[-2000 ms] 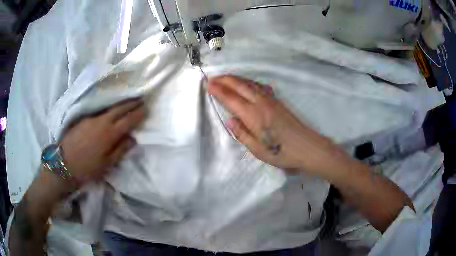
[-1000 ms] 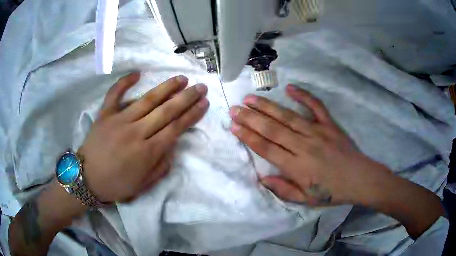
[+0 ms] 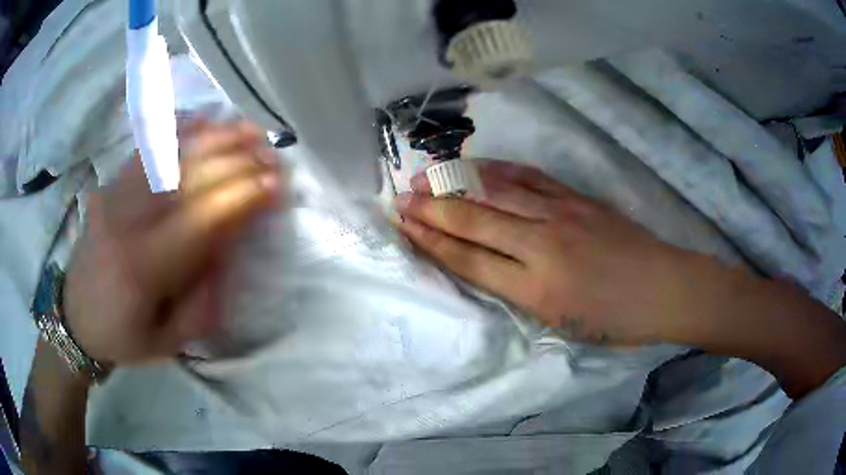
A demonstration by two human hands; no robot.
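Note:
Off-white cloth [image 3: 371, 315] lies wide and wrinkled under the white sewing machine head [image 3: 315, 83]. My right hand [image 3: 547, 250] lies flat on the cloth, fingertips just below and right of the needle area, partly behind the cream ribbed dial [image 3: 449, 176]. My left hand [image 3: 176, 241] is blurred at the left, its fingers curled over the cloth beside the glowing strip. Whether it grips cloth cannot be told. The machine head hides the needle and presser foot.
A glowing white strip with a blue top [image 3: 153, 111] hangs at upper left, in front of my left hand. A second ribbed knob [image 3: 487, 46] sits on the machine at the top. Folded cloth [image 3: 668, 139] extends to the right.
My left hand has moved left, away from the needle area, and its spread fingers have curled. My right hand has moved up closer to the needle. The view has shifted, with the machine head appearing larger.

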